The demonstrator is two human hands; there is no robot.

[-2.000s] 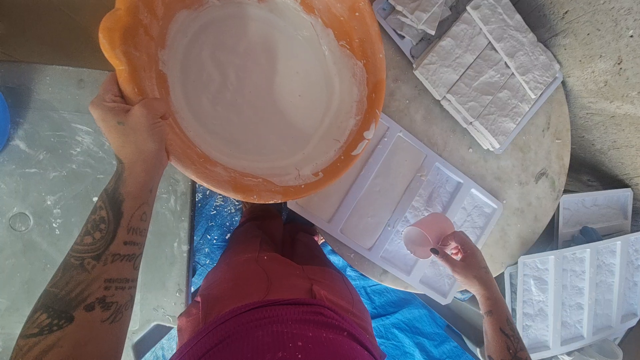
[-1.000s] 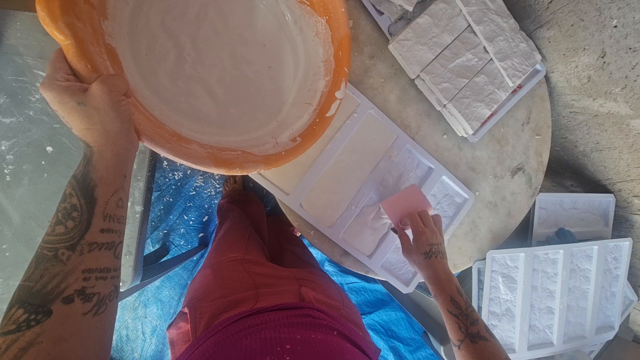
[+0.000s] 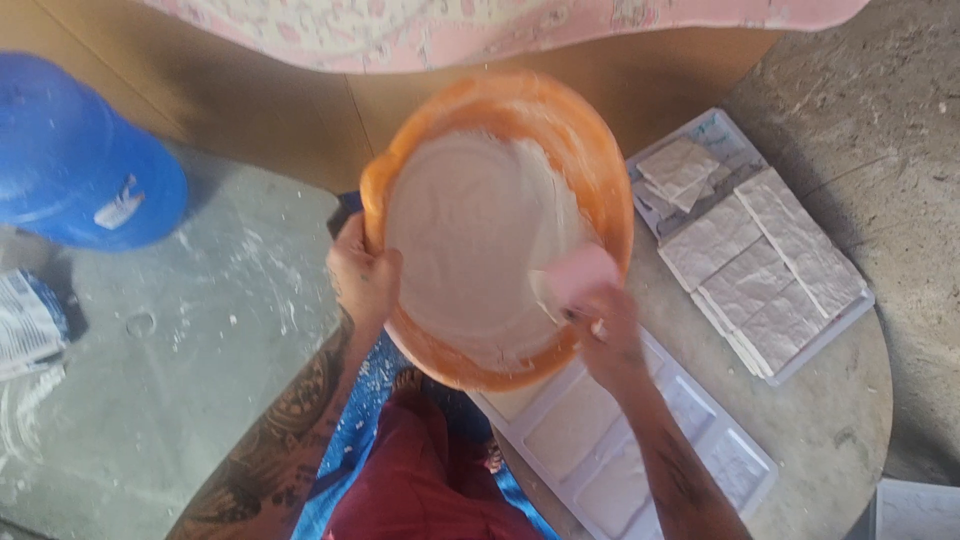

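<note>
My left hand (image 3: pixel 365 274) grips the left rim of an orange plastic basin (image 3: pixel 611 172), which holds a creamy off-white liquid mix (image 3: pixel 472 240). In my right hand (image 3: pixel 606 330) is a pink plastic cup (image 3: pixel 585 274), blurred by motion, at the right side of the mix inside the basin. Below and to the right, a white plastic mould tray (image 3: pixel 529 435) lies partly under the basin and my right forearm. Some of its rectangular compartments hold smooth pale mix; the far right one shows its textured bottom.
Textured off-white tiles (image 3: pixel 772 277) lie stacked on a tray on the round stone-like table (image 3: pixel 840 420). Another white mould (image 3: pixel 919 510) is at the lower right. A blue plastic container (image 3: pixel 82 157) and a printed bag (image 3: pixel 30 322) are on the grey table (image 3: pixel 247 247). Patterned pink cloth (image 3: pixel 450 30) hangs above.
The pink cup in my right hand has moved from over the mould tray into the basin. A mould compartment textured earlier now holds more pale mix. The view has shifted.
</note>
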